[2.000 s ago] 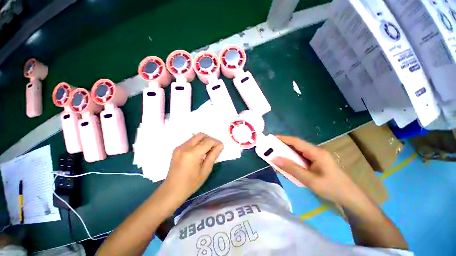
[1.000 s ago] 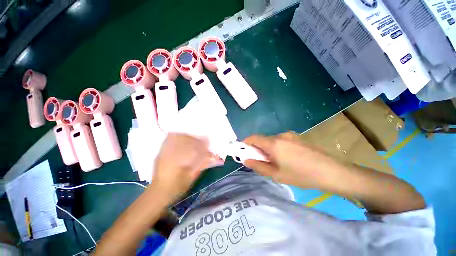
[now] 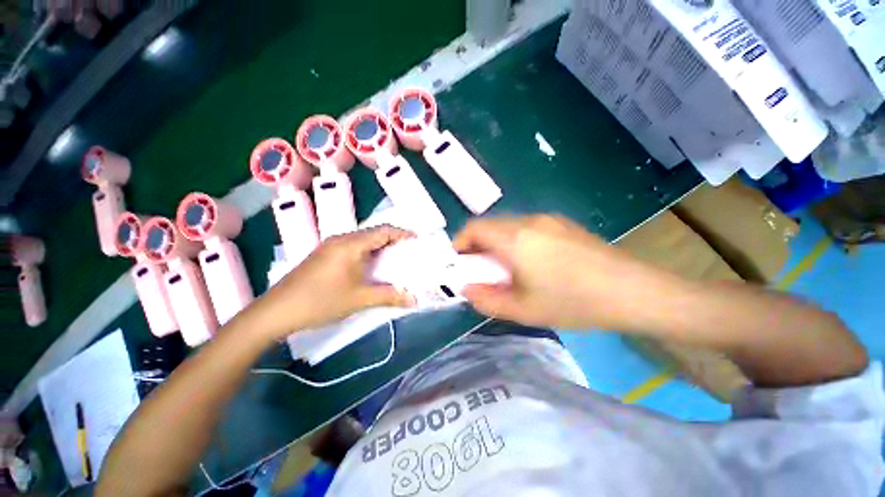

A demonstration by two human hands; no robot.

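Observation:
A pale pink handheld fan [image 3: 480, 269] is held low over the bench's front edge, its small dark window facing up. My right hand [image 3: 543, 267] is closed around its handle. My left hand [image 3: 340, 277] grips its other end, which looks whitish; whether a sleeve covers the fan head cannot be told. A pile of blank white sheets or sleeves [image 3: 335, 335] lies under my left hand. Several pink fans [image 3: 415, 112] with red-pink ring grilles lie in a row beyond my hands. More pink fans [image 3: 199, 215] lie to the left.
White printed boxes [image 3: 737, 73] stand at the right, with brown cartons [image 3: 670, 257] below. A white cable [image 3: 388, 354] loops by the front edge, near a black power strip [image 3: 155, 359]. A record sheet [image 3: 107, 388] with a pen [image 3: 82, 442] lies left. Single fans [image 3: 109, 209] sit on the belt.
My hands have brought the fan over the sheet pile, and both now hold it. Its red ring grille no longer shows. The cable now loops near my hands. Another fan shows at far left.

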